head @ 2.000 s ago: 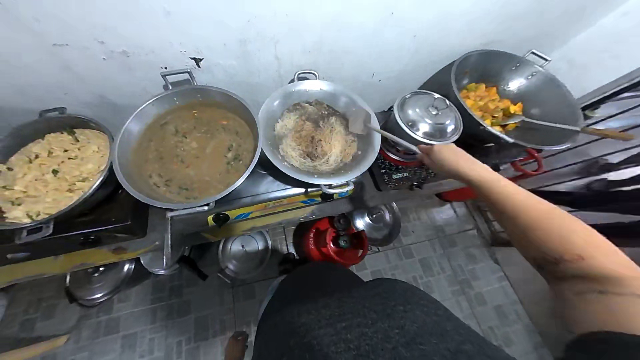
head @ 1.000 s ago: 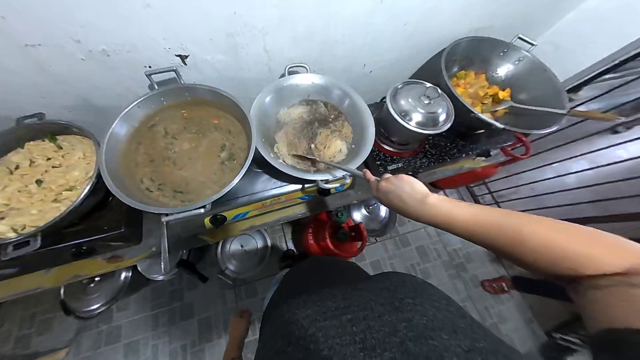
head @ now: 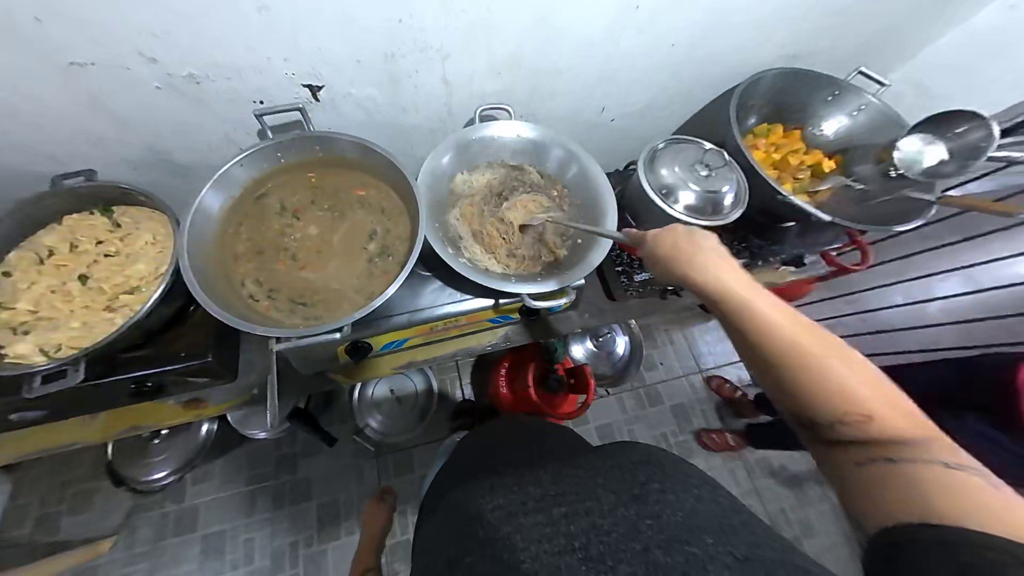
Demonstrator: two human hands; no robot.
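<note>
My right hand point(head: 680, 254) is closed around the handle of a metal turner point(head: 588, 229). The turner's blade is in the pale, thin noodles point(head: 512, 216) inside a silver wok point(head: 588, 180). My left hand is out of view. Left of the wok stands a large metal pan point(head: 202, 264) of brown stew with green and orange bits. A lidded metal pot point(head: 694, 180) is just beyond my right hand. Farther right, a big wok point(head: 808, 92) holds orange and yellow chunks, with a wooden-handled turner point(head: 976, 205) lying across it.
A pot point(head: 172, 216) of creamy food stands at far left. A metal ladle point(head: 944, 144) hangs over the right wok. Below are a red gas cylinder point(head: 520, 384) and pot lids point(head: 396, 404). A person's red shoes point(head: 720, 439) are on the tiled floor, near metal bars point(head: 944, 276).
The turner's blade has moved from the wok's right side into the noodles. A ladle has come into view over the right wok. Red shoes now show at lower right.
</note>
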